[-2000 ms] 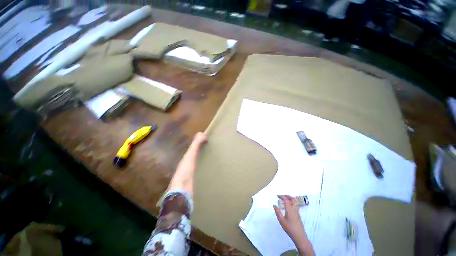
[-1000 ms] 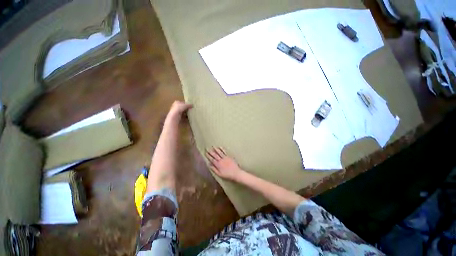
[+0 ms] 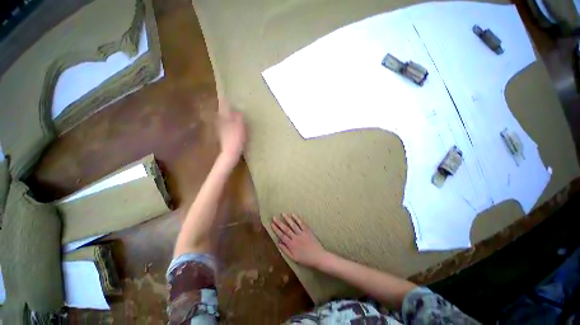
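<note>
A khaki fabric lay (image 3: pixel 343 171) lies on the reddish-brown table. A white paper bodice pattern (image 3: pixel 356 82) lies flat on it, with several dark or metallic weights on top, one (image 3: pixel 448 166) near the neck end. My left hand (image 3: pixel 233 134) is at the lay's left edge, slightly blurred; whether its fingers grip the fabric is not clear. My right hand (image 3: pixel 297 241) lies flat, palm down and fingers apart, on the fabric near its lower left edge, left of the paper. It holds nothing.
A thick stack of cut khaki pieces (image 3: pixel 25 95) with white paper stands at the upper left. Smaller folded khaki stacks (image 3: pixel 114 206) lie below it. The worn table (image 3: pixel 184 70) shows between stacks and lay. Its front edge runs along the lower right. More pieces show at the upper right.
Since the earliest frame, my right hand has left the weight on the paper for the fabric's left edge. My left hand has since slid up along that edge. The yellow tool is out of view.
</note>
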